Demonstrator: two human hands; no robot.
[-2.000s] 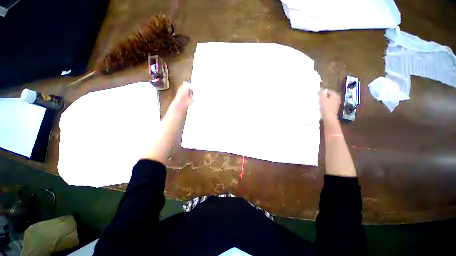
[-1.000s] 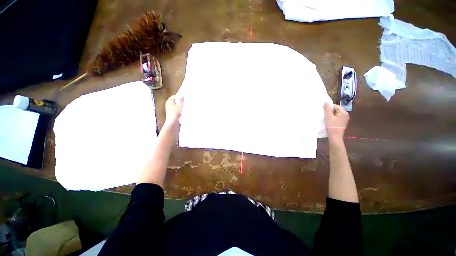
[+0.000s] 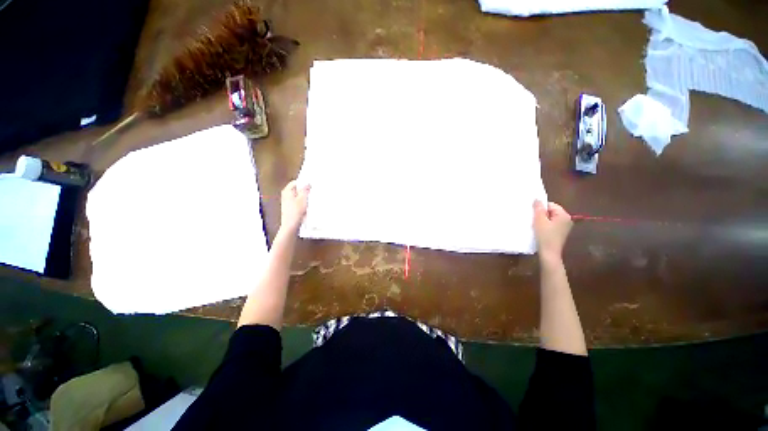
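Note:
A white fabric panel lies over the aligned stack (image 3: pixel 421 151) in front of me; it is overexposed, so panel and stack cannot be told apart. My left hand (image 3: pixel 295 204) grips the panel's left edge near its lower corner. My right hand (image 3: pixel 551 226) grips the right edge near the lower right corner. The supply pile of white panels (image 3: pixel 177 223) lies askew to the left, beside my left forearm. Thin red laser lines (image 3: pixel 408 262) show above, below and right of the stack.
A red and metal tool (image 3: pixel 247 107) stands between the piles, a silver metal weight (image 3: pixel 590 133) right of the stack. A brown feather duster (image 3: pixel 215 59) and black cloth (image 3: pixel 63 63) lie upper left, a dark bottle (image 3: pixel 59 172) far left, sheer scrap fabric (image 3: pixel 703 63) upper right.
Both hands have slid down the panel's side edges toward the lower corners. The panel's right side, pulled outward a second ago, now lies straighter along the stack. The view has shifted slightly.

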